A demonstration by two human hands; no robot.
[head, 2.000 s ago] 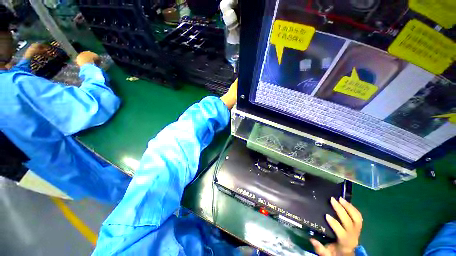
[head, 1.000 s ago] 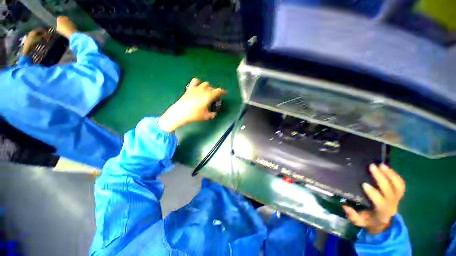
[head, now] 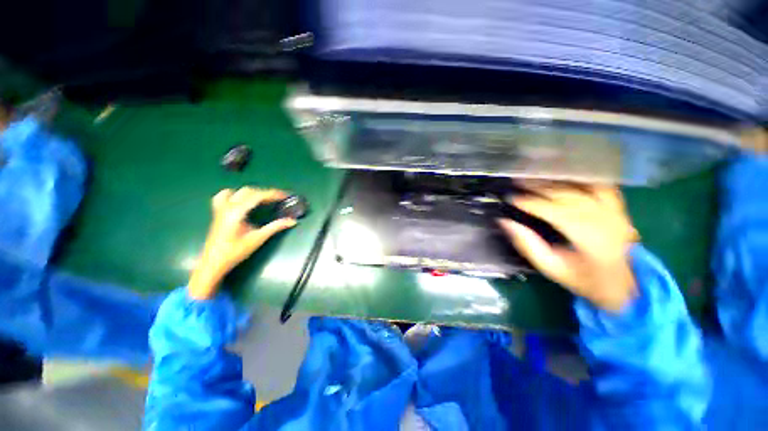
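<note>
My left hand [head: 240,231] is over the green bench, left of the black fixture [head: 421,227]. Its thumb and fingers hold a small black unit [head: 292,207] at their tips. My right hand [head: 573,231] reaches over the right part of the fixture, fingers pointing left beside the dark raised parts [head: 446,200] at its rear middle. The right fingertips are blurred, and whether they hold anything cannot be told. A second small black unit [head: 237,157] lies on the bench behind my left hand.
The clear guard [head: 438,143] stands above the fixture's rear, under the blurred display panel [head: 539,42]. A black cable [head: 312,265] runs from the fixture's left to the bench edge. Blue-sleeved people [head: 38,185] are at far left and far right [head: 745,244]. Dark racks are behind.
The view has turned. My left hand has come nearer the fixture, with a loose unit now visible behind it. My right hand has left the fixture's right front corner and moved over its top.
</note>
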